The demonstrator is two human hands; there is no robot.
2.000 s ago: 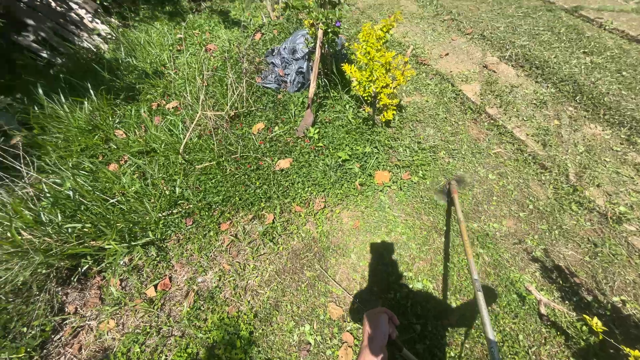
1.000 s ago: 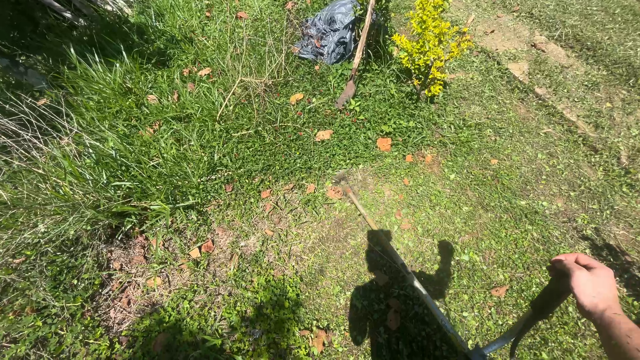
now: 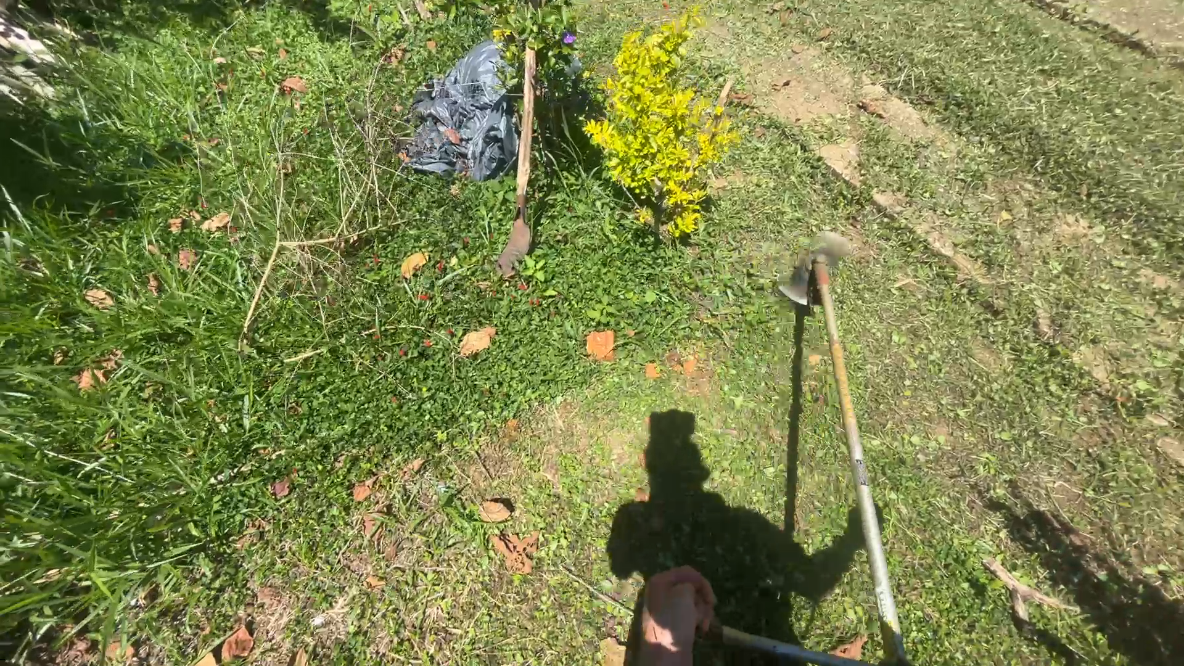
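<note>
A brush cutter's long metal shaft (image 3: 856,444) runs up from the bottom edge, right of centre. Its cutting head (image 3: 819,268), blurred by motion, is over short grass to the right of a yellow-leaved shrub (image 3: 661,125). At the bottom centre my left hand (image 3: 675,610) is closed around the dark grip of the handlebar (image 3: 772,646), which joins the shaft near the bottom edge. My right hand is out of view. My shadow (image 3: 712,536) falls on the grass between the left hand and the shaft.
A wooden-handled tool with a rusty blade (image 3: 518,236) leans by a dark plastic bag (image 3: 467,116) and a leafy plant. Taller grass (image 3: 83,444) and dry twigs (image 3: 268,277) stand left. A broken stick (image 3: 1022,587) lies lower right; a bare-soil strip (image 3: 925,222) crosses upper right.
The cutting head has swung right from its place left of my shadow one second ago. My left hand has come into view; the right hand, then on the other grip, has left it.
</note>
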